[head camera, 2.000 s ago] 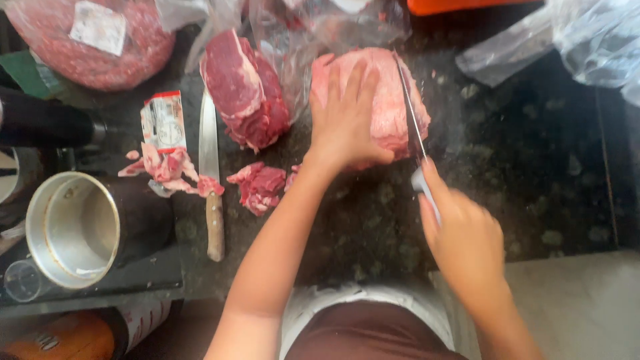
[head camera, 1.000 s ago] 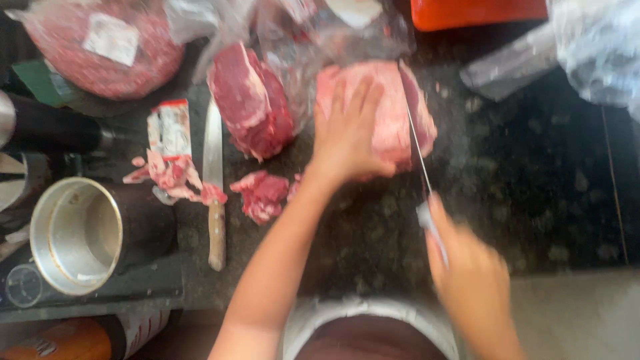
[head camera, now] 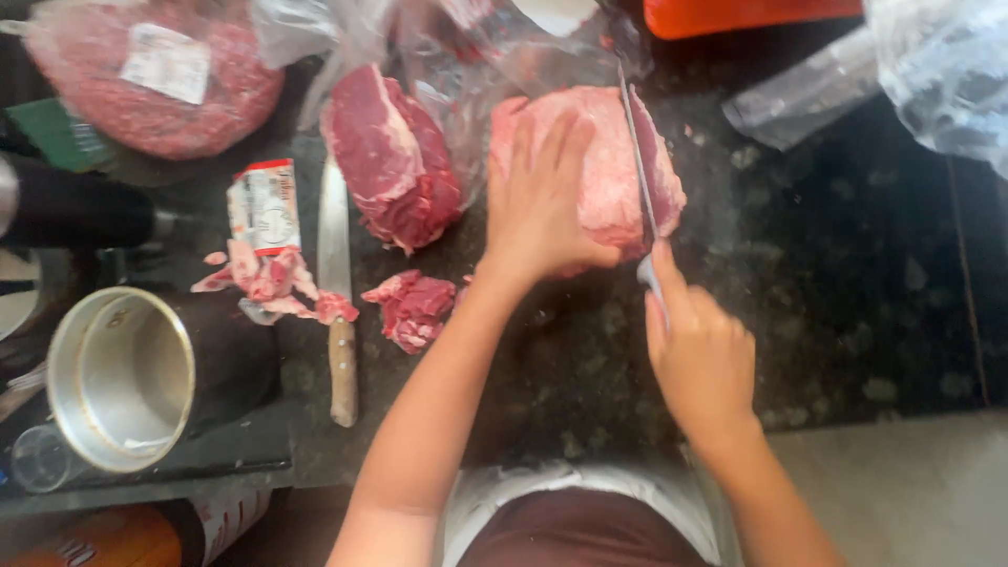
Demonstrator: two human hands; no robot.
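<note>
A large piece of raw meat with a pale fat layer (head camera: pixel 610 185) lies on the dark stone countertop. My left hand (head camera: pixel 543 201) rests spread on its fat, pressing it from above. In my right hand (head camera: pixel 697 339) is the light handle of a knife (head camera: pixel 642 157), its blade set in the meat near the right end. A slice (head camera: pixel 660 161) leans outward to the right of the blade, showing red flesh; whether it is still joined at the bottom I cannot tell. Left of my left hand are another raw meat piece (head camera: pixel 394 157) and smaller red scraps (head camera: pixel 417 307).
A wooden-handled knife (head camera: pixel 342 370) lies beside fatty trimmings (head camera: pixel 272 276) and a printed packet label (head camera: pixel 272 205). Farther left are a metal pot (head camera: pixel 134 378), a clear cup (head camera: pixel 39 458) and bagged ground meat (head camera: pixel 165 87). Plastic bags (head camera: pixel 945 71) and a red-orange object (head camera: pixel 748 16) sit behind.
The slice at the right end of the meat has tilted away from the main piece, and its red cut face now shows. My left hand stays on the fat; my right still holds the knife.
</note>
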